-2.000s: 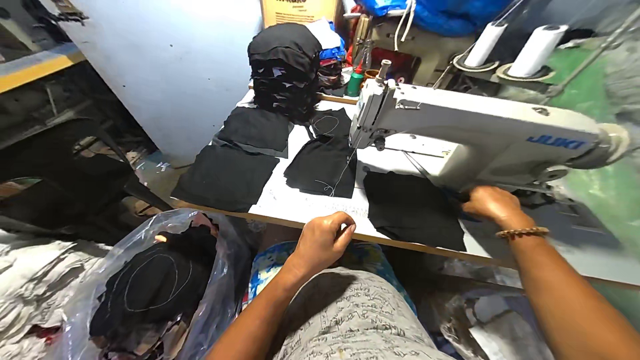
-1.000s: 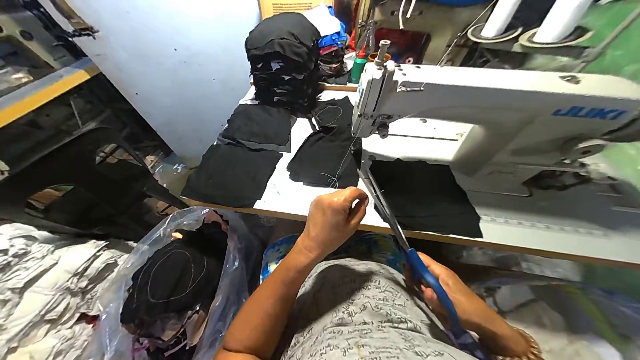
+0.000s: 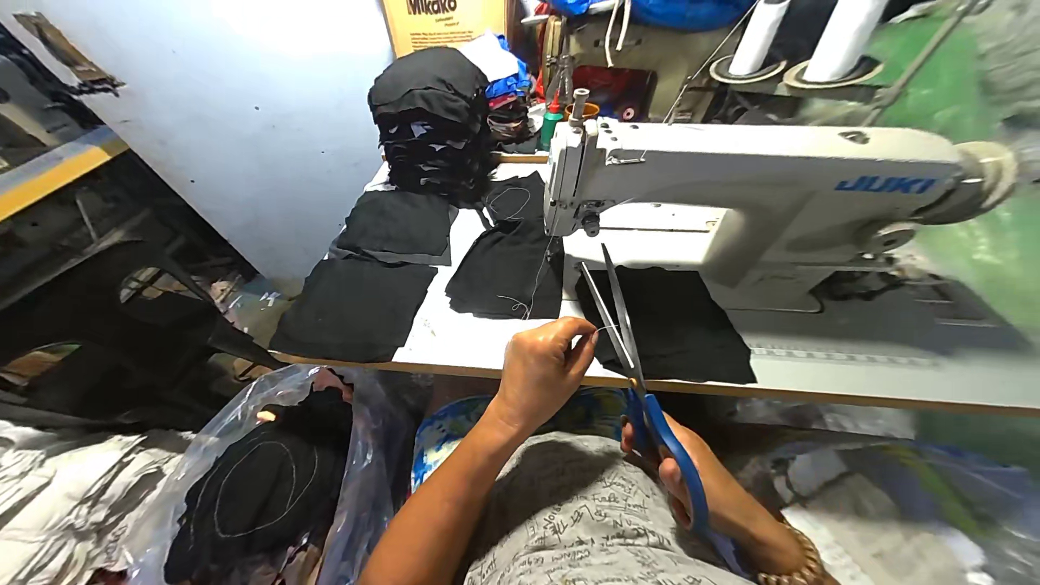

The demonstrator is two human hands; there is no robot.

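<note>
My left hand [image 3: 546,361] pinches the end of a thin white thread [image 3: 604,328] between thumb and forefinger, at the table's front edge. The thread reaches the blades of blue-handled scissors [image 3: 624,325], which my right hand [image 3: 678,467] holds by the handles with the blades apart. Beneath the blades lies a black fabric piece [image 3: 691,325]. Left of it a stack of black fabric pieces [image 3: 508,272] carries loose thread, near the needle end of a Juki sewing machine [image 3: 756,171]. Two more black fabric piles [image 3: 353,309] lie on the left.
A tall pile of black fabric [image 3: 431,114] stands at the back, with a green bottle [image 3: 551,126] to its right. White thread cones [image 3: 760,36] are at the back right. An open plastic bag [image 3: 366,463] of black fabric stands below the table's left front edge [image 3: 390,367].
My right hand, earlier at the machine's base, has come to the front and holds the scissors. Their blades, close together one second ago, are now spread. My left hand remains near the table edge.
</note>
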